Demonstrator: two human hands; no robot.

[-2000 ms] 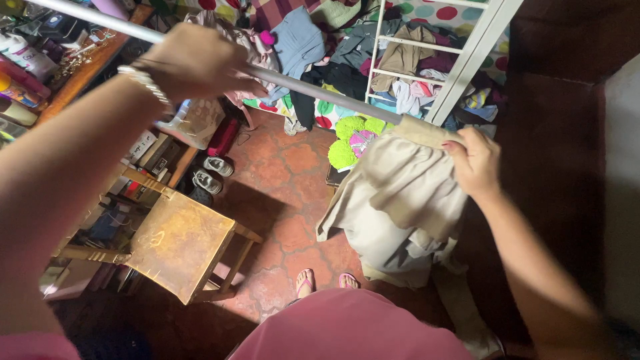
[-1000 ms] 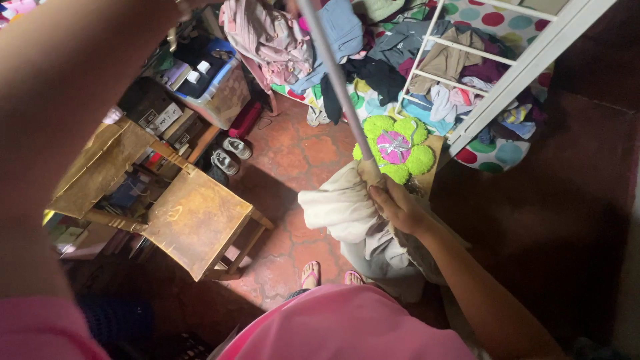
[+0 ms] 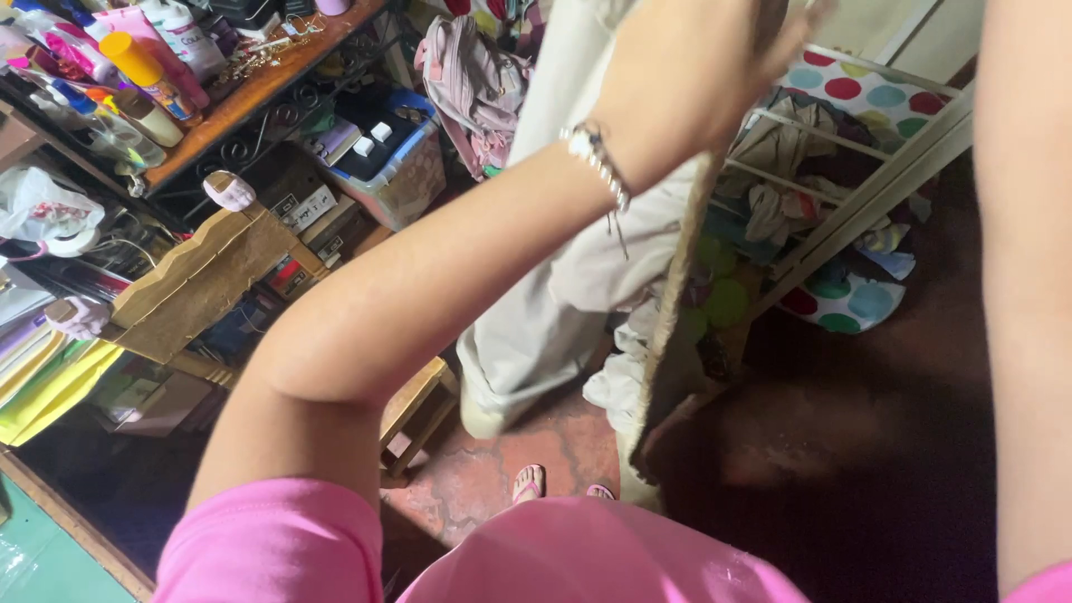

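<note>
My left hand (image 3: 695,79), with a beaded bracelet at the wrist, is raised at the top centre, blurred, against cream and off-white cloth (image 3: 536,310). Its fingertips are partly cut off, so its grip cannot be made out. The cloth hangs in long folds below and behind that hand, down towards the floor near my feet. Along its right side runs a beige edge (image 3: 674,293). Only my right forearm shows, upright at the right edge; my right hand is out of view above. The rod seen earlier cannot be made out.
A wooden chair (image 3: 201,276) stands at the left below a cluttered table (image 3: 285,63). Behind it is a plastic storage box (image 3: 402,172). A pink backpack (image 3: 477,84) hangs near the top centre. A white metal ladder frame (image 3: 879,184) and piled clothes (image 3: 787,159) are at the right.
My right hand, earlier low at the cloth on the rod, has risen out of view. The cloth now hangs higher and spreads in front of me. My left hand has come back into view.
</note>
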